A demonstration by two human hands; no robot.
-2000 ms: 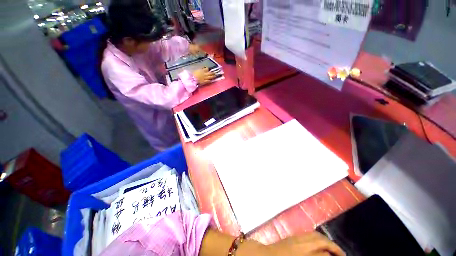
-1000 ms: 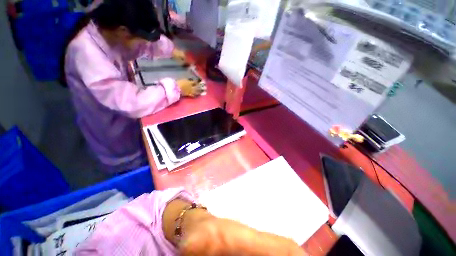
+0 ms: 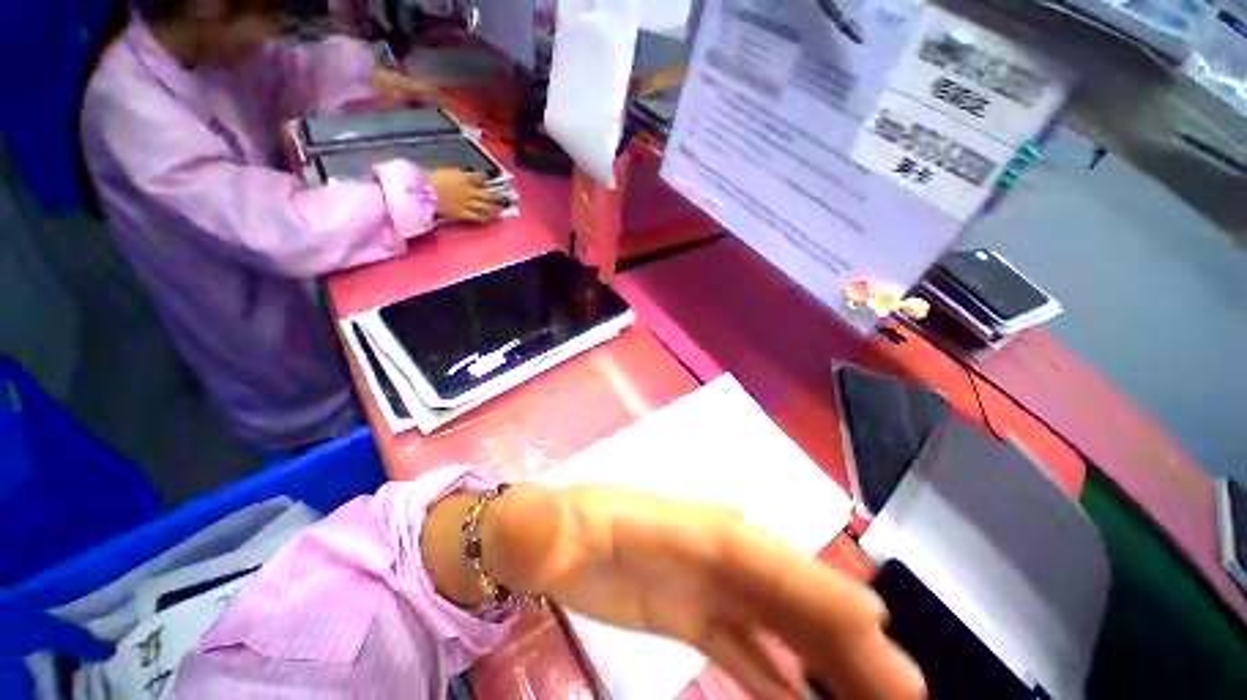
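Observation:
My left hand [image 3: 684, 568], blurred, reaches from the lower left across a plain white sheet [image 3: 732, 445] on the red bench. Its fingers are extended, with nothing visible in them, and the fingertips are near a flat black case [image 3: 937, 622] at the lower right. That case is partly hidden by the hand and cut off by the bottom edge. Grey-white sheets [image 3: 991, 520] lie beside it, with another black case [image 3: 886, 424] behind them. My right hand is not in view.
A white-edged stack of black cases [image 3: 506, 321] lies beyond the sheet. A blue bin [image 3: 274, 492] with papers is at left. Another worker in pink [image 3: 233, 178] handles cases farther along. A printed sheet [image 3: 807, 151] hangs above; small stacks [image 3: 991, 290] sit on the rear shelf.
My left hand moved from the black case at the lower right up over the white sheet, and its fingers now show. The view has turned, shifting the bench things left.

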